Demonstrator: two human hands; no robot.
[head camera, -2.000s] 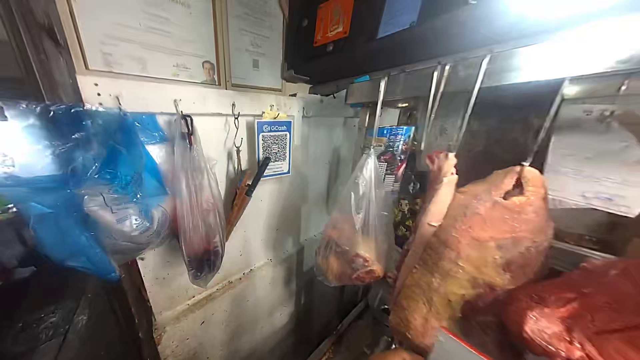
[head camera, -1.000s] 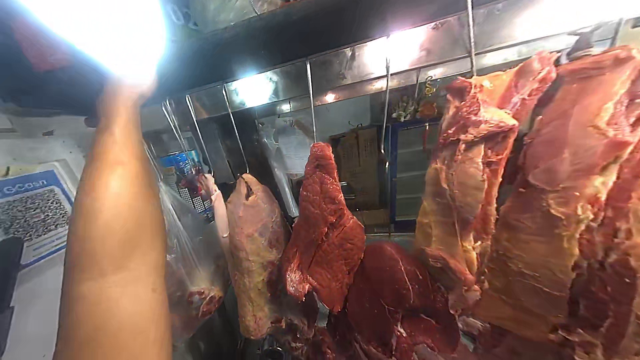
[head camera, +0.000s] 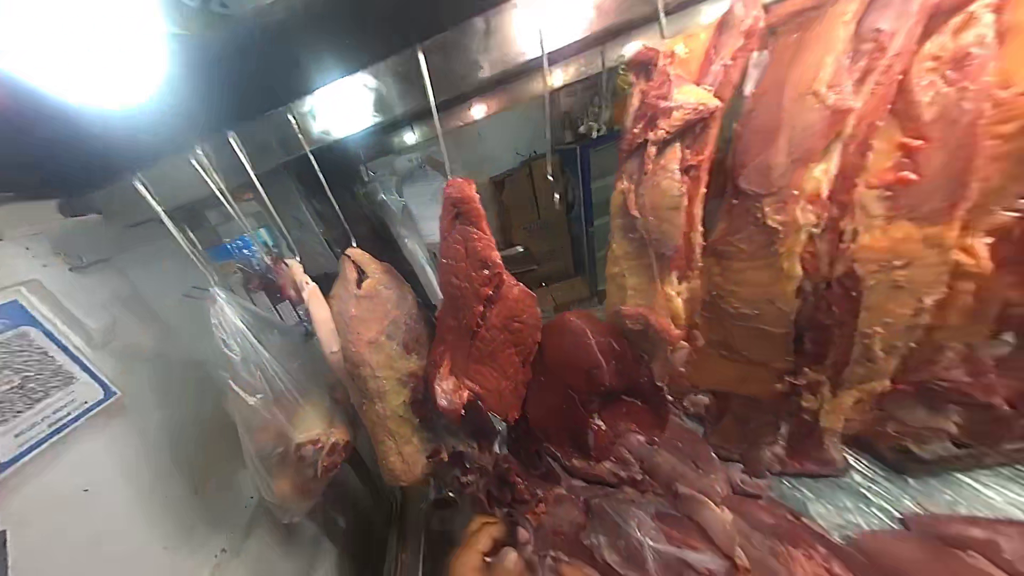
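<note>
At the bottom edge, what appears to be my left hand (head camera: 482, 547) shows only as bent fingers beside the pile of dark red meat (head camera: 640, 500); whether they grip anything is hidden. My right hand is out of view. Above the fingers a red cut of meat (head camera: 484, 304) hangs from a metal hook (head camera: 433, 104), with a rounded dark red piece (head camera: 588, 376) at its right. A pale, fatty cut (head camera: 380, 360) hangs to the left, beside a clear plastic bag (head camera: 276, 408) holding pieces of meat.
Large fatty slabs (head camera: 768, 240) hang at the right from a metal rail (head camera: 472, 60). A printed code sign (head camera: 40, 384) is on the left wall. Cardboard boxes (head camera: 536, 216) and a blue-framed cabinet (head camera: 590, 208) stand behind. A bright lamp (head camera: 88, 48) glares at upper left.
The arm raised toward the lamp one second ago is gone from there. Fingers now show at the bottom edge. The view has swung right since the first frame.
</note>
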